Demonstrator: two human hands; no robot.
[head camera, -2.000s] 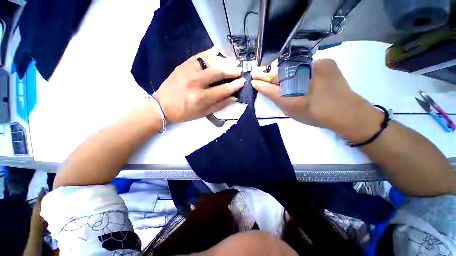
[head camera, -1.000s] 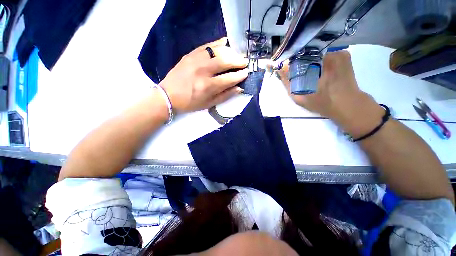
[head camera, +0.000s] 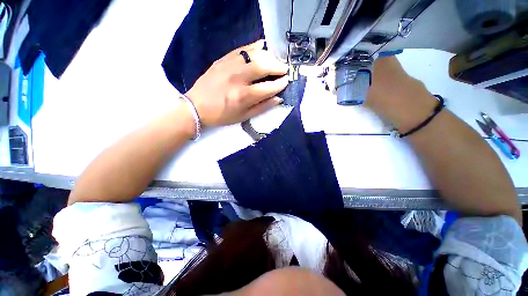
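Note:
A dark navy fabric panel (head camera: 281, 165) runs from under the presser foot (head camera: 293, 73) down over the table's front edge. More dark navy cloth (head camera: 217, 40) lies behind and left of my left hand. My left hand (head camera: 240, 87) lies on the cloth, its fingertips pressing it just left of the presser foot. My right hand (head camera: 387, 78) is right of the needle, behind the grey cylindrical attachment (head camera: 352, 84); its fingers are hidden by the attachment and the machine head.
The sewing machine head (head camera: 376, 23) fills the top. Snips with red and blue handles (head camera: 502, 140) lie at right. Dark cut pieces (head camera: 61, 34) lie at upper left. A measuring tape (head camera: 393, 201) runs along the table edge. A brown-black object (head camera: 492, 69) stands at upper right.
My right hand has left the cloth beside the presser foot and moved right and up, behind the attachment. My left hand stays on the cloth. The whole view has shifted slightly.

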